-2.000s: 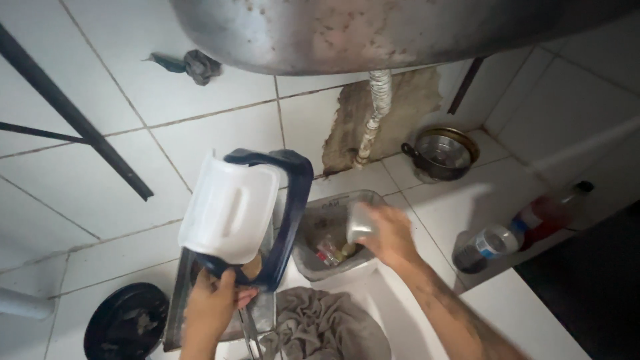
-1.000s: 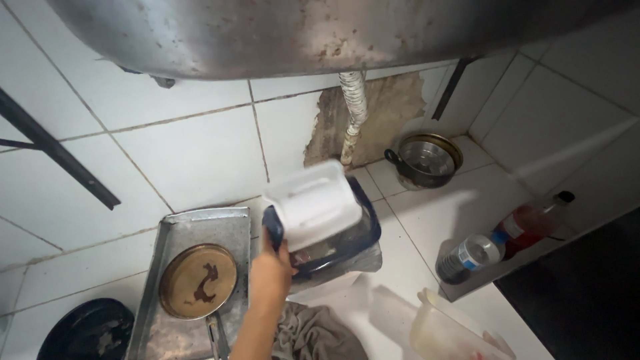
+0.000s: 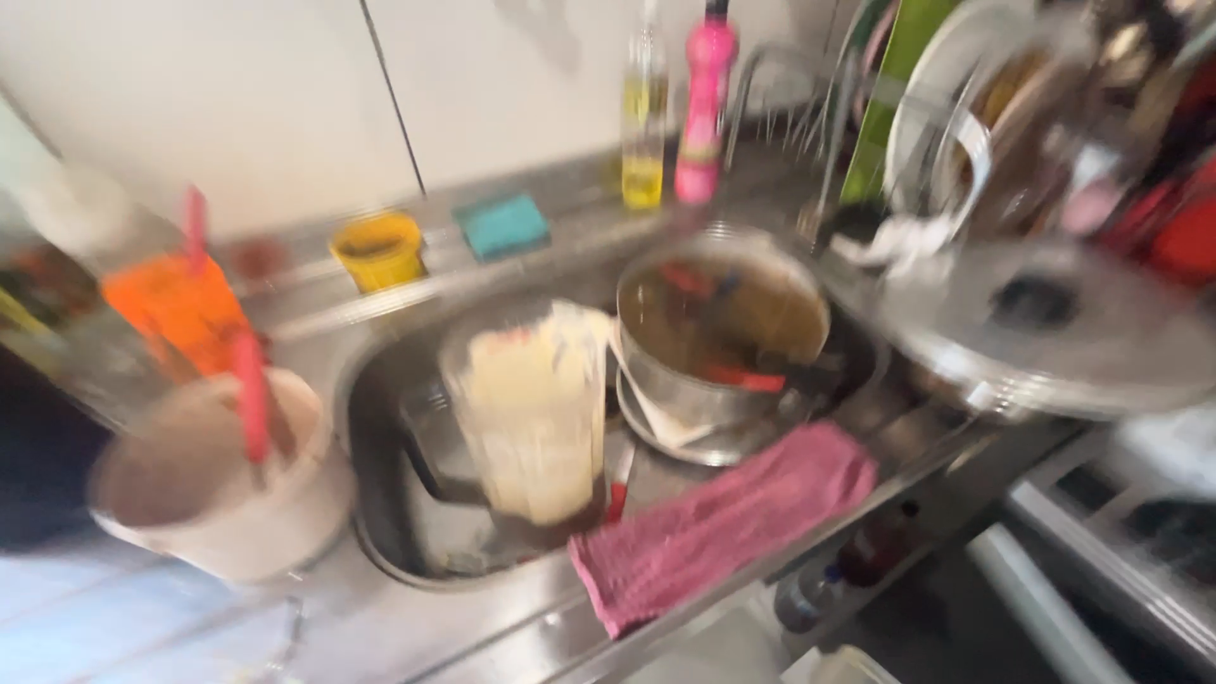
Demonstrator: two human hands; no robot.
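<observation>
Neither of my hands shows in the head view. The steel sink basin (image 3: 366, 513) holds a clear blender jar (image 3: 532, 427) coated with pale residue, its dark handle to the left. On the right within the sink, a metal pot (image 3: 722, 313) of murky liquid with utensils in it rests on a metal plate (image 3: 698, 451). A pink cloth (image 3: 727, 522) lies across the front rim. To the sink's left stands a whitish bucket-like container (image 3: 228, 475) with a red-handled utensil (image 3: 251, 399) in it. The picture is blurred.
Behind the sink are an orange container (image 3: 180, 304), a yellow cup (image 3: 380, 252), a teal sponge (image 3: 503, 226), a yellow-liquid bottle (image 3: 643, 142) and a pink bottle (image 3: 705, 114). Right are a dish rack with plates (image 3: 936, 123), a large metal lid (image 3: 1035, 313) and a stove (image 3: 1140, 541).
The view has swung from below the sink up to the sink top. My hands, seen earlier with a white container and a dark blue-rimmed one, are out of sight.
</observation>
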